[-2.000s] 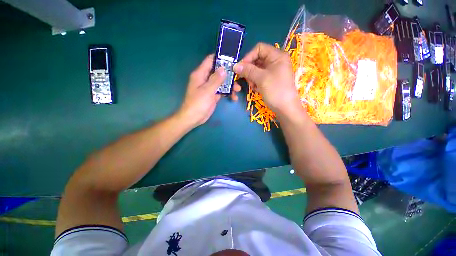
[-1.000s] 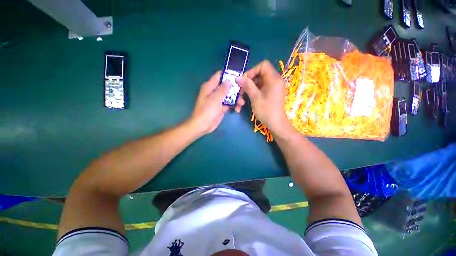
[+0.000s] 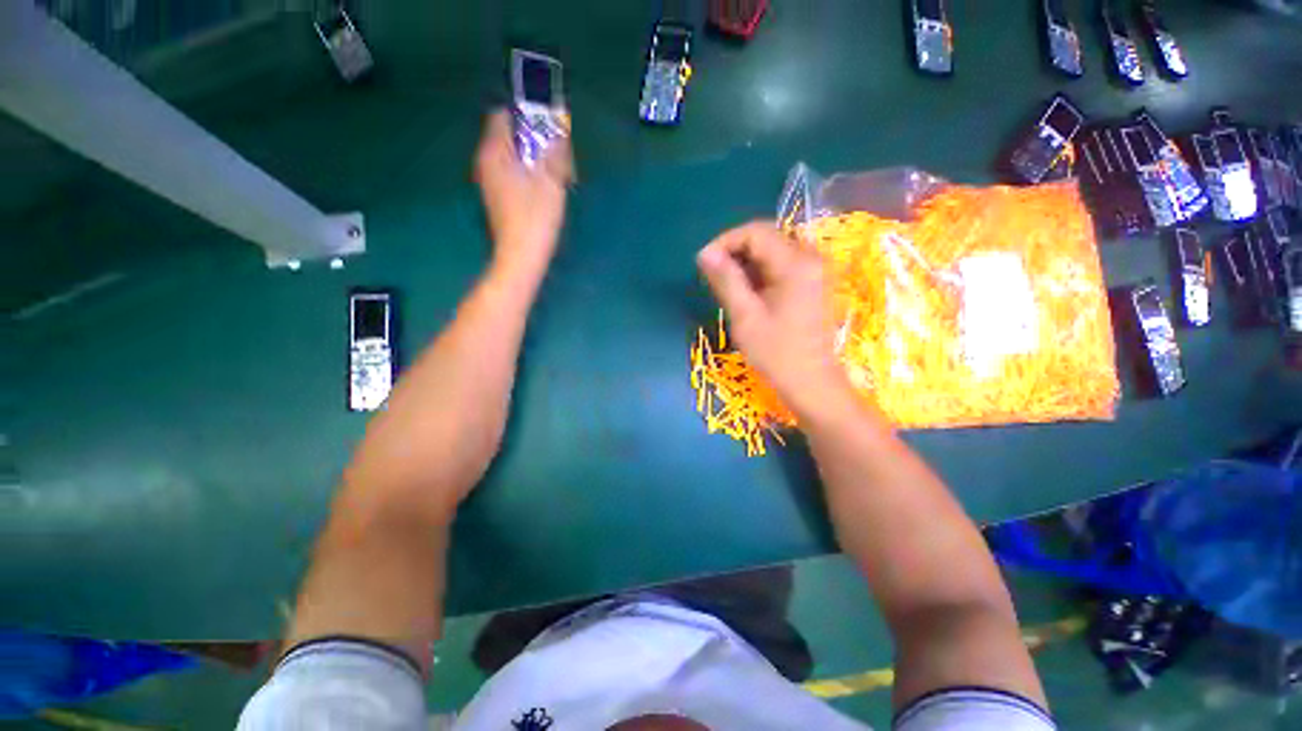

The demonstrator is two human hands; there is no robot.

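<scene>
My left hand (image 3: 526, 179) is stretched out to the far side of the table and holds a phone (image 3: 538, 86); the hand is a little blurred. An orange speck shows at the phone's right side. My right hand (image 3: 773, 293) is over the left edge of the clear plastic bag of orange parts (image 3: 900, 321), with thumb and forefinger together; whether a part is between them cannot be seen. A loose pile of orange parts (image 3: 735, 400) lies below the right hand. A waiting phone (image 3: 371, 350) lies alone at left.
A metal post (image 3: 186, 143) slants in from the upper left to a foot bracket. Single phones lie along the far side, one at upper centre (image 3: 667, 74) with an orange speck. A red-orange thing (image 3: 738, 14) is at the top edge. A phone cluster (image 3: 1171, 179) is at right.
My left hand has moved forward and left with the phone, away from my right hand. My right hand has left the phone. The view has shifted, showing more of the far side.
</scene>
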